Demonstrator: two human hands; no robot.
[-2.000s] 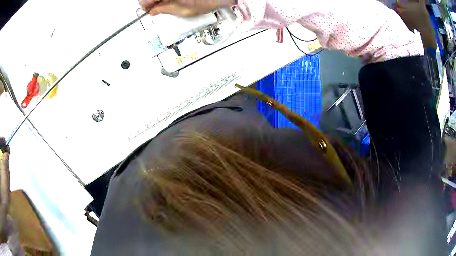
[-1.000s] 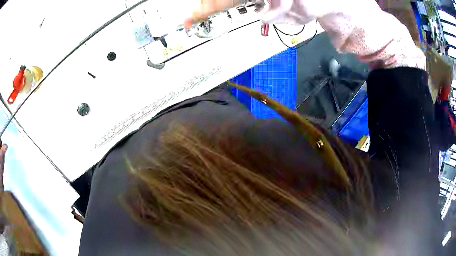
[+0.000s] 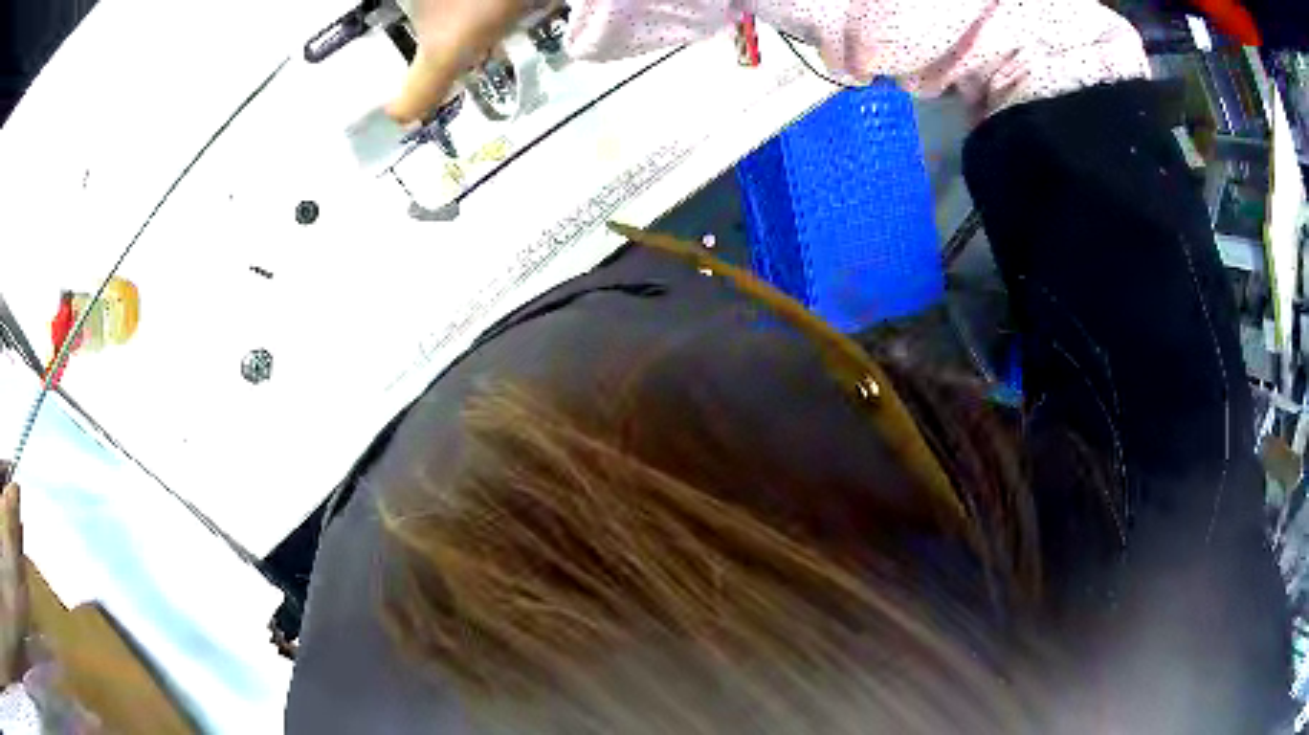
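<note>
My right hand [image 3: 462, 46], in a pink dotted sleeve, is cut off by the top edge. Its fingers reach down-left over the white sewing machine's metal parts [image 3: 495, 89]; whether they grip anything is hidden. A dark elongated part [image 3: 345, 32] shows left of the hand. The shiny plate [image 3: 376, 141] lies below the fingertips. My left hand [image 3: 12, 574] is a sliver at the left edge, near the lower end of a long thin grey rod [image 3: 180, 180]; its grip cannot be told.
The white table [image 3: 187, 431] bears two round dark fittings [image 3: 306, 213], a small dark bar [image 3: 261, 272], a red-and-yellow item [image 3: 108, 313] and a printed ruler [image 3: 574, 230]. A blue crate [image 3: 861, 208] stands beyond the front edge. Loose hair covers the lower view.
The view has shifted. My right hand has moved left over the machine from its place two seconds ago, its fingers now pointing down towards the plate. The dark elongated part now shows.
</note>
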